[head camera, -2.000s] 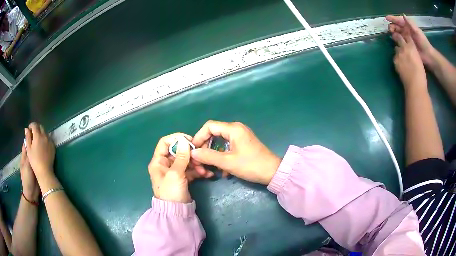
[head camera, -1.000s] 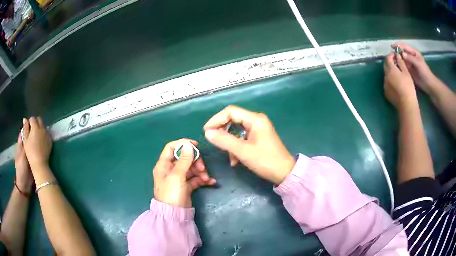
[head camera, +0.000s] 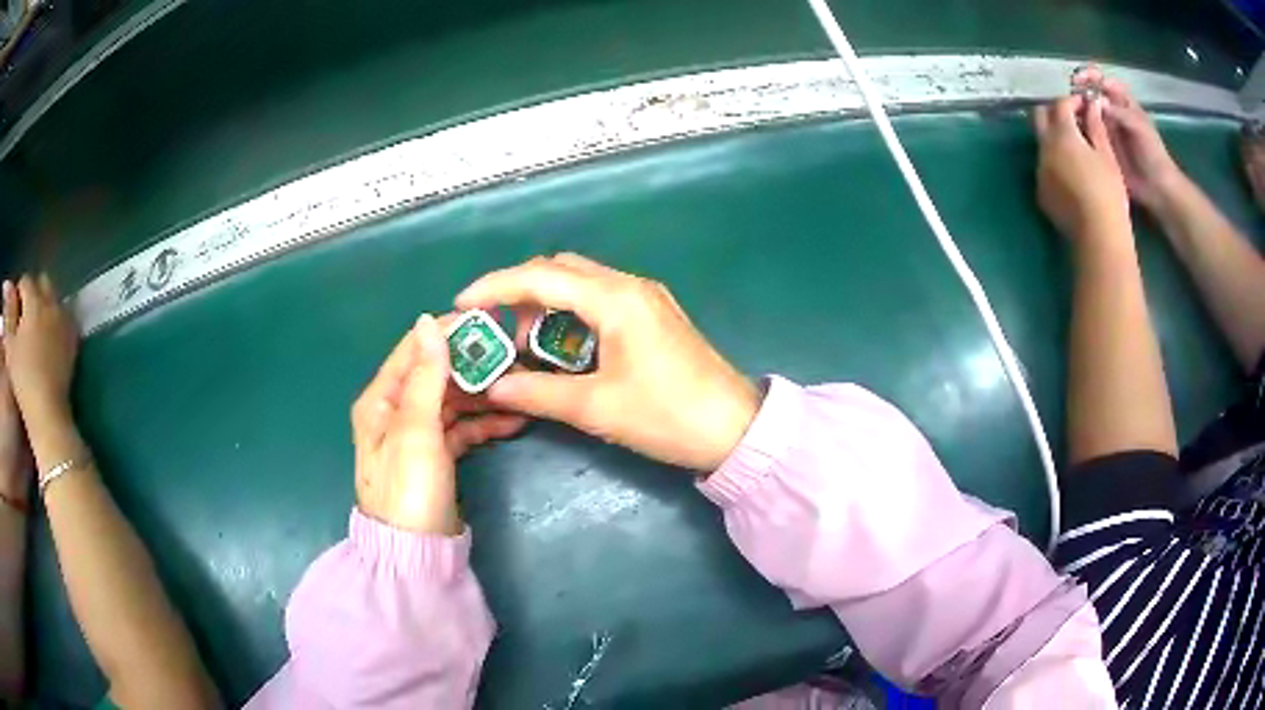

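Note:
A pale-rimmed plastic housing (head camera: pixel 480 351) with a green circuit board and a dark square chip faces up between my hands. My left hand (head camera: pixel 414 430) holds it at its left side, and the fingertips of my right hand (head camera: pixel 631 354) are at its right side. A second pale-rimmed housing (head camera: pixel 565 340) is in my right hand. It shows green and a yellowish-brown patch inside. Both hands are above the glossy green table. The undersides of both pieces are hidden by my fingers.
A pale rail (head camera: pixel 555 136) with handwritten marks crosses behind my hands. A white cable (head camera: pixel 946 257) hangs diagonally on the right. Co-workers' hands are at the left edge (head camera: pixel 39 347) and upper right (head camera: pixel 1089 167). Pale strands (head camera: pixel 590 673) lie near the close edge.
My right hand has come back beside my left hand. The housing in my left hand now shows its board and chip, which my thumb partly covered before. The second housing's inside shows more clearly.

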